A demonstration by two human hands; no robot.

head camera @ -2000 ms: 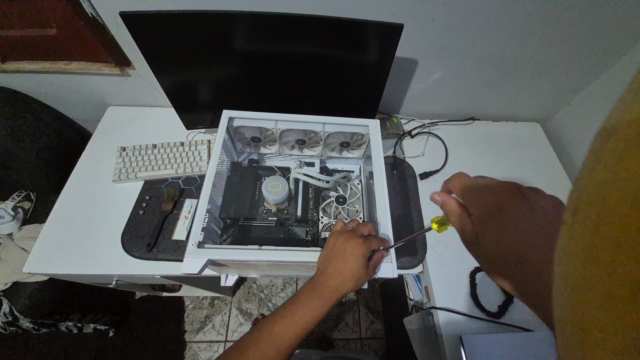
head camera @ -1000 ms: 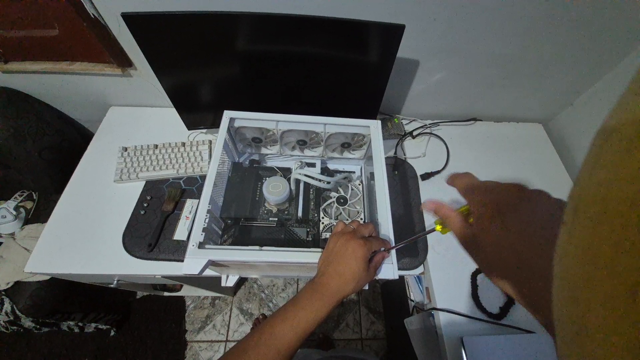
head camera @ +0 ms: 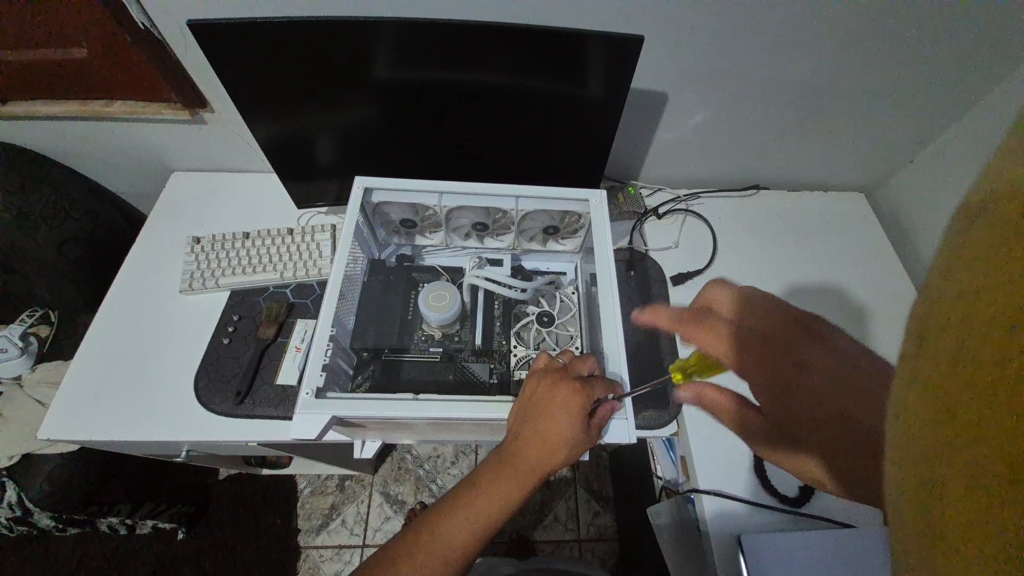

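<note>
A white computer case (head camera: pixel 468 406) lies on the desk with its inside in view: a round white cooler pump (head camera: pixel 439 304), white tubes and a white fan (head camera: pixel 546 320). My left hand (head camera: pixel 560 400) rests on the case's near right corner, its thumb and index finger at the tip of a screwdriver's shaft. Right of the case, my right hand (head camera: pixel 740 360) is around the yellow screwdriver handle (head camera: pixel 696 366), index finger and thumb spread apart; its palm side is hidden, so its grip cannot be told. The shaft slants down left to the corner.
Behind the case stands a black monitor (head camera: pixel 416 96). A white keyboard (head camera: pixel 256 258), a brush (head camera: pixel 258 352), a white memory module (head camera: pixel 295 353) and several small screws lie left. On the right are a black cable (head camera: pixel 708 240), a black beaded band (head camera: pixel 780 486) and a silver laptop (head camera: pixel 816 554).
My right hand's fingers, closed around the handle two seconds ago, are now spread apart about it. My left hand has stayed at the case corner.
</note>
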